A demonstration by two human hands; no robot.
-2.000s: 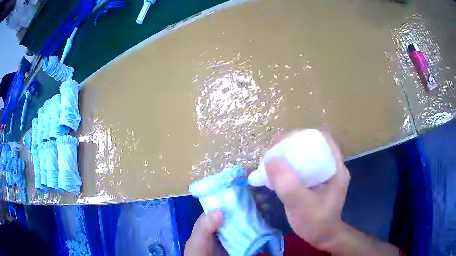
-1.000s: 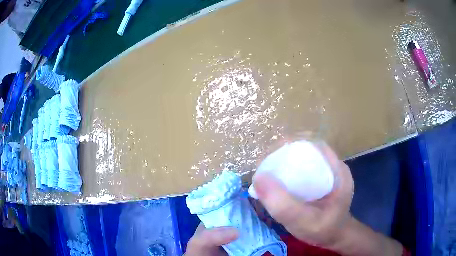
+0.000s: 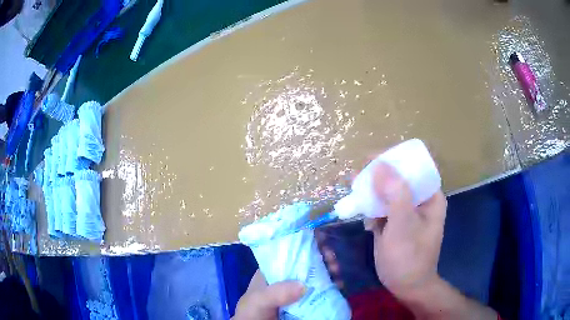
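Observation:
A light blue fabric sleeve (image 3: pixel 294 256) with a thick ruffled rim is held upright, slightly tilted, at the bench's near edge. My left hand (image 3: pixel 269 297) grips its lower part, with the thumb in front. My right hand (image 3: pixel 409 244) is closed around a white squeeze bottle (image 3: pixel 403 178), tilted with its nozzle down to the left. The thin blue nozzle tip (image 3: pixel 322 219) points at the right side of the sleeve's rim; blur hides whether it touches. The fingers behind the sleeve are partly hidden.
Light blue sleeves (image 3: pixel 81 203) stand in two rows at the left of the tan bench (image 3: pixel 187 125). A pink stick (image 3: pixel 528 81) lies at far right. Pale and dark blue pieces lie on the green belt (image 3: pixel 181 25). Blue bins (image 3: pixel 187 284) sit below the bench edge.
My right hand and the bottle have moved right and a little up, and the bottle is now seen from its side. The pale piece on the belt has shifted left.

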